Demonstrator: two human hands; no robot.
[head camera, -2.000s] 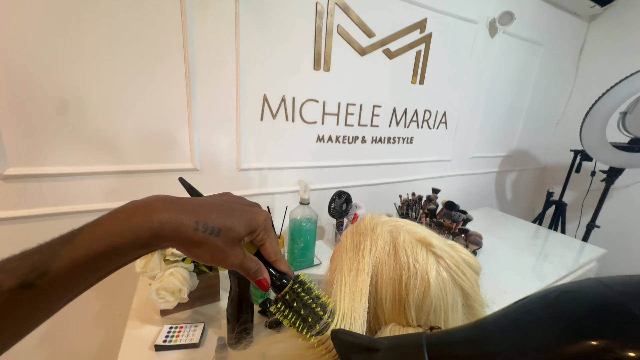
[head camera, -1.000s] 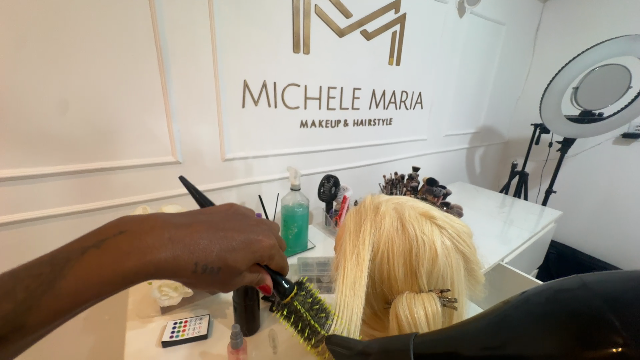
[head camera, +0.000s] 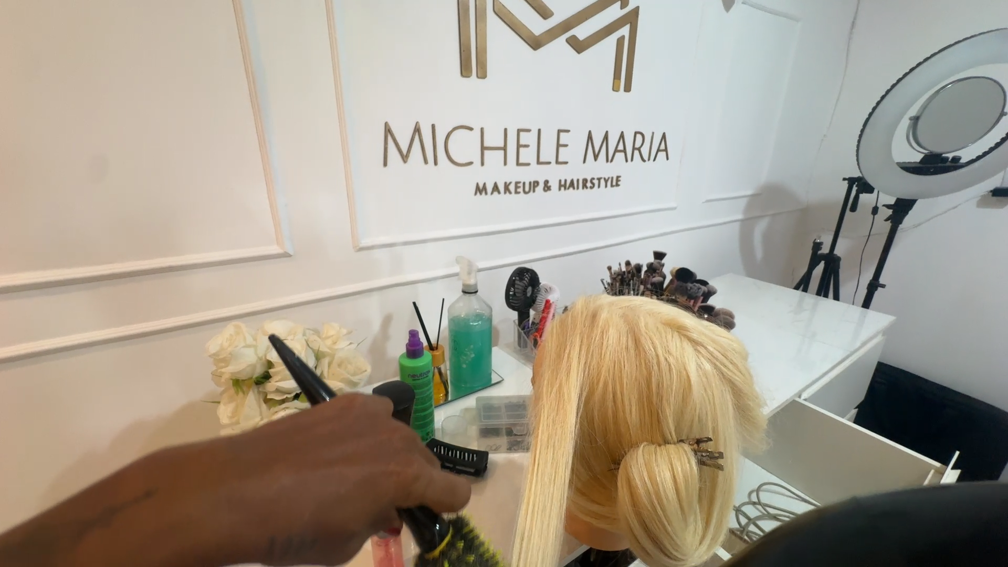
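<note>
My left hand (head camera: 315, 480) grips the black handle of a round hairbrush (head camera: 461, 543), whose yellow-and-black bristles point down at the bottom edge. Right of it stands a mannequin head with blonde hair (head camera: 646, 354); a long straight section hangs on its left side, close to the bristles. Low at the back, a rolled bun is pinned with a metal hair clip (head camera: 703, 453). A large black curved shape, the body of a hair dryer (head camera: 890, 531), fills the lower right corner; its nozzle is out of frame. My right hand is not visible.
Behind stand white artificial roses (head camera: 276, 362), a green bottle (head camera: 416, 382), a bottle of teal liquid (head camera: 470, 339), a small fan (head camera: 521, 291) and makeup brushes (head camera: 669, 283). A black claw clip (head camera: 458, 457) lies nearer. At right are an open drawer (head camera: 850, 445) with a cable and a ring light (head camera: 874, 142).
My left hand and the round brush have moved down, the bristles now partly below the frame. The dryer's nozzle, near the bristles before, has left the view. The straight hair section hangs longer in sight.
</note>
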